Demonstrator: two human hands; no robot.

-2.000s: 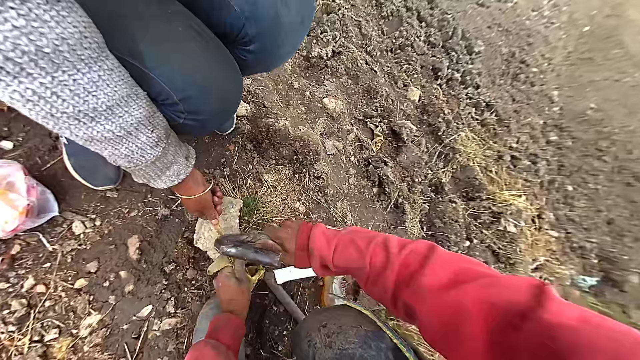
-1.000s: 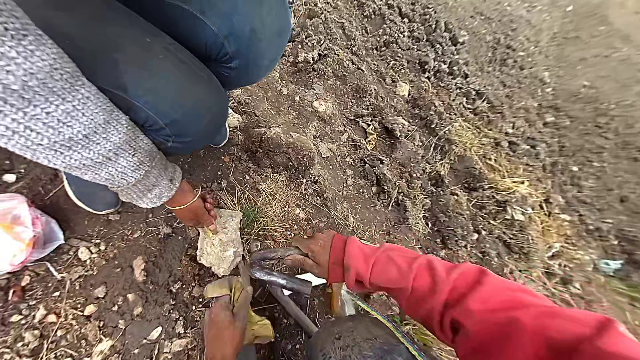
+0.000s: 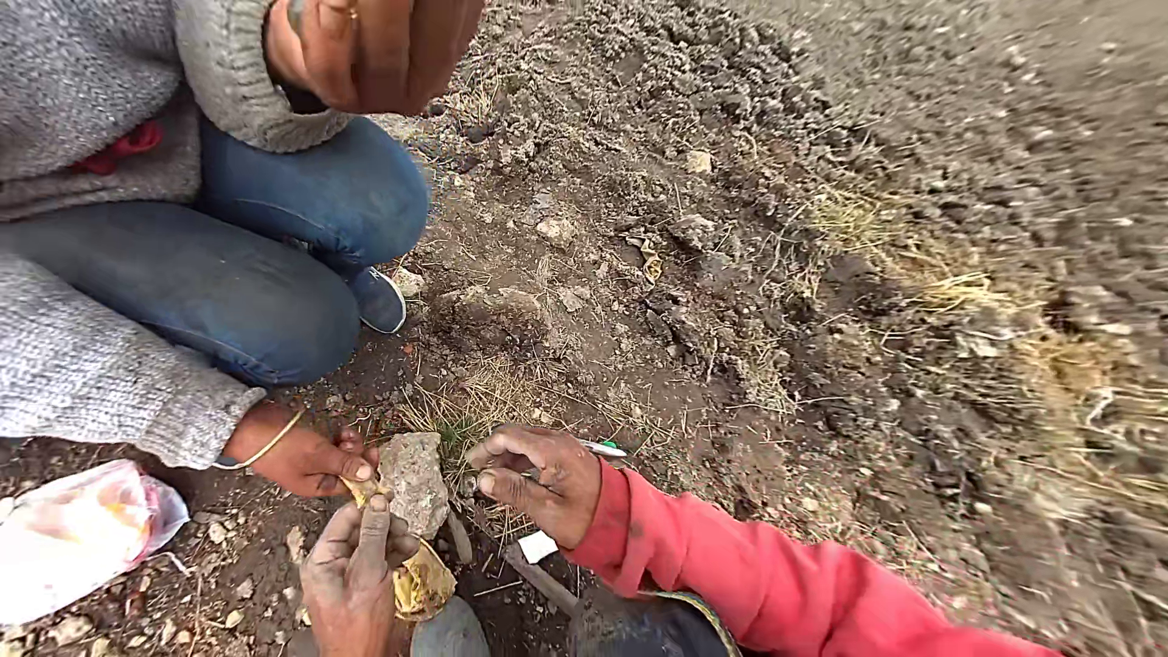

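Observation:
My left hand (image 3: 360,570), dusty, pinches the end of a small yellowish strip (image 3: 366,491) between thumb and finger. The other person's braceleted hand (image 3: 310,461) grips the strip's other end. Beside both hands lies a flat grey stone (image 3: 413,484). A crumpled yellowish piece (image 3: 422,581) shows just right of my left hand; how it is held cannot be told. My right hand (image 3: 538,474), in a red sleeve, is raised right of the stone, its fingers apart and curved, holding nothing. The dark metal tool seen earlier is not visible.
A person in a grey sweater kneels at the left, one hand (image 3: 374,46) raised. A plastic bag (image 3: 87,538) lies at lower left. Near my right hand are a white piece (image 3: 537,547) and a wooden handle (image 3: 540,579). Dark rounded gear (image 3: 639,630) sits at the bottom.
My right hand has let go of the dark metal tool. My left hand has moved up to the other person's fingers. The view has shifted, showing more of that person.

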